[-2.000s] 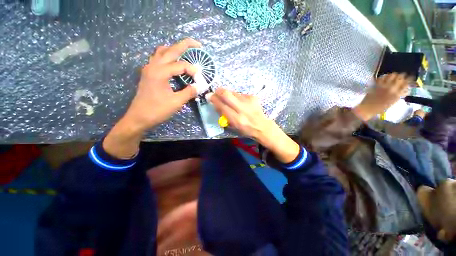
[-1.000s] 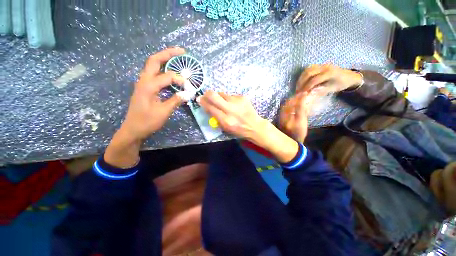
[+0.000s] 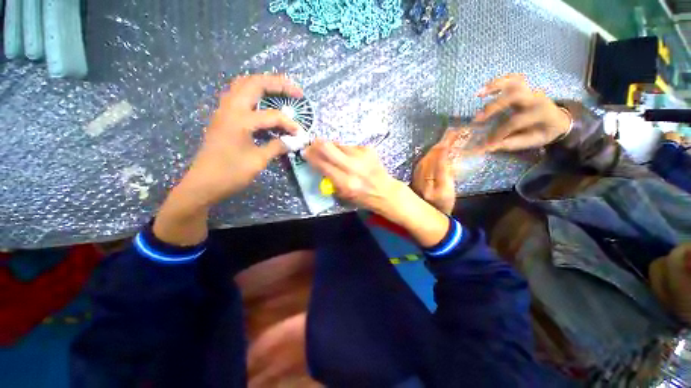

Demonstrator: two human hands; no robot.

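A handheld fan [image 3: 310, 182] lies on the bubble wrap near the bench's front edge, its round spoked head up and its flat pale handle toward me. My left hand [image 3: 241, 136] holds the fan head, fingers around its left and top rim, thumb with a white covering at the neck. My right hand [image 3: 347, 173] has its fingertips at the neck, just right of the left thumb. A yellow-handled tool [image 3: 326, 186] shows as a yellow spot under my right palm. What the right fingertips pinch is hidden.
A heap of small teal parts [image 3: 347, 19] lies at the top, with dark metallic parts [image 3: 433, 17] beside it. Teal fans [image 3: 65, 39] stand in a row at upper left. Tape [image 3: 110, 118] sticks to the wrap at left. Another person's hands [image 3: 523, 114] are close at right.
The view has shifted, bringing the row of fans at left into sight. Both my hands stay at the fan's neck. The other person's hands have come to the bench on the right.
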